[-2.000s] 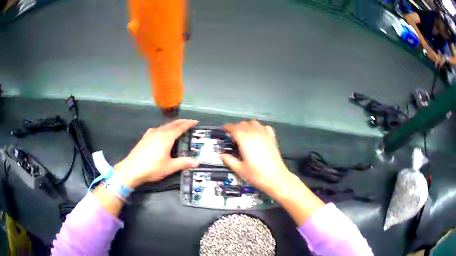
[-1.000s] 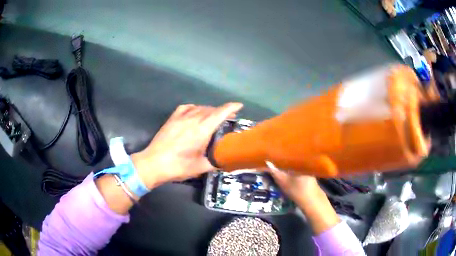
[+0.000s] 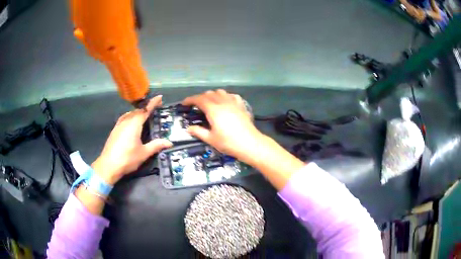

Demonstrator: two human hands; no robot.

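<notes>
Two open adapter cases with circuit boards lie one behind the other on the dark bench. My left hand [image 3: 126, 139] holds the left end of the rear case [image 3: 174, 124], thumb and fingers around it. My right hand [image 3: 222, 121] grips the same case from its right part and covers much of it. The front case [image 3: 199, 167] lies just nearer me, untouched by fingertips. The orange screwdriver [image 3: 113, 50] hangs at upper left, its dark tip close to my left fingertips; no hand grips it. The round dish of screws [image 3: 225, 221] sits nearest me.
Black cords [image 3: 58, 139] and another open unit [image 3: 15, 182] lie at left. A coiled black lead [image 3: 298, 125] is right of the cases. A clear bag of screws [image 3: 403, 149] lies near the green post [image 3: 412, 63]. Another person's arm [image 3: 417, 11] shows at top right.
The screwdriver was over the cases by my right hand one second ago; it now hangs at upper left, released. My right hand is now on the rear case. The view has shifted.
</notes>
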